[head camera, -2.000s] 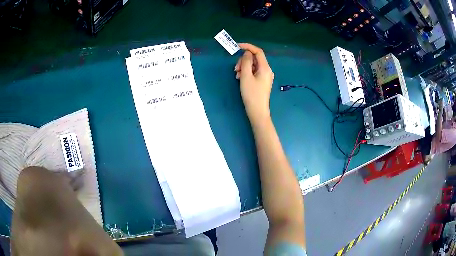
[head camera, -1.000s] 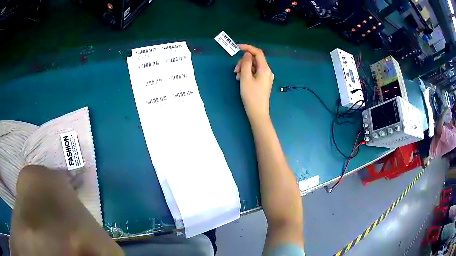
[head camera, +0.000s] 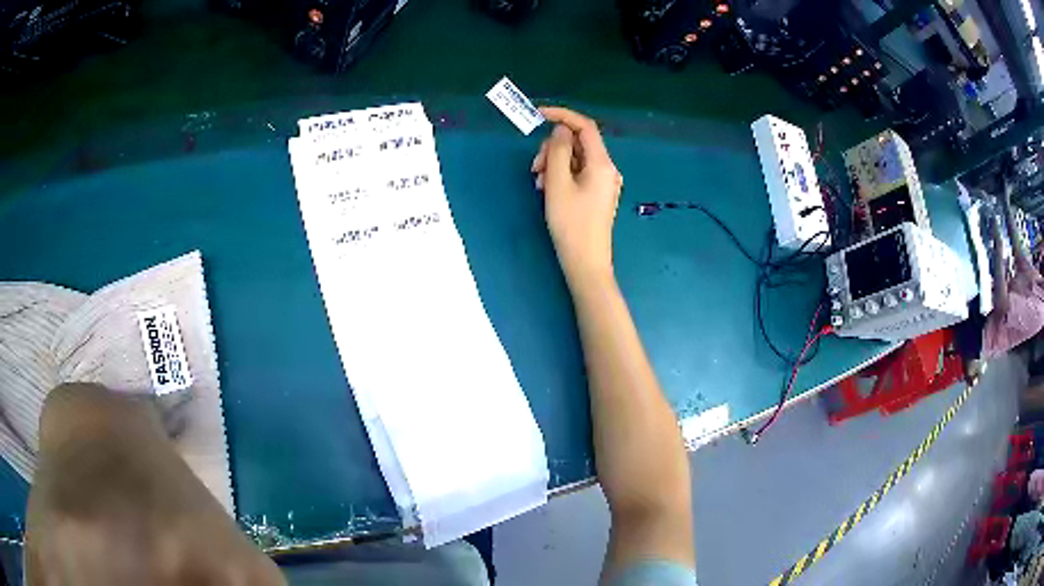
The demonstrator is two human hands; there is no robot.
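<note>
My right hand (head camera: 579,189) is over the middle of the green mat, fingers curled. A white barcode label (head camera: 515,105) is held at its index fingertip. Left of it, long white label sheets (head camera: 418,332) lie stacked towards the near bench edge, with rows of barcodes at the far end and the rest blank. A blurred, bent part of my left arm shows at the bottom left, in front of a beige-pink ribbed garment (head camera: 126,286) with a white FASHION tag (head camera: 164,350). No fingers of my left hand show.
Black boxes (head camera: 343,32) stand along the far side. At the right are a thin black cable (head camera: 701,208), a long white block (head camera: 790,181), an instrument with a dark screen (head camera: 899,280), a cream instrument (head camera: 882,169) and red and black leads. A person's pink clothing shows at the far right.
The black boxes along the far side have shifted to the right. My right hand has barely moved and still holds the label. The label sheets lie as before.
</note>
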